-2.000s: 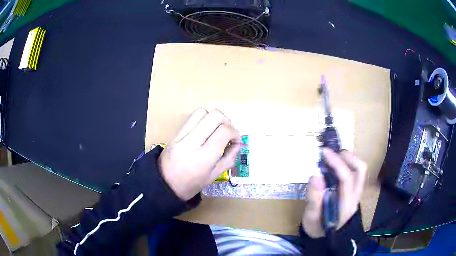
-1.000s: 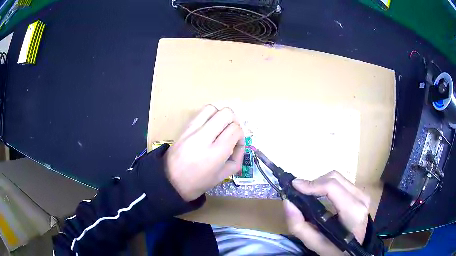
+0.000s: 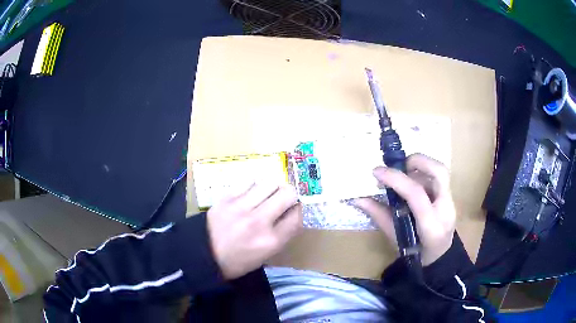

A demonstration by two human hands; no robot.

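Observation:
My right hand holds the black soldering iron, its metal tip pointing up and away, above the cardboard. My left hand rests with its fingers on the near edge of a flat battery cell with yellow edges. A green circuit board lies just right of the cell, at the left end of a white casing. Thin red leads show between cell and board. A shiny clear bag lies under the casing.
A tan cardboard mat lies on the black bench mat. A black fan stands behind. Stacked yellow-edged cells lie far left. A solder spool and a black base with metal fittings stand at right. A carton is lower left.
The iron has lifted off the board and swung upright in my right hand. My left hand has moved down from beside the board onto the cell, uncovering the cell and leads.

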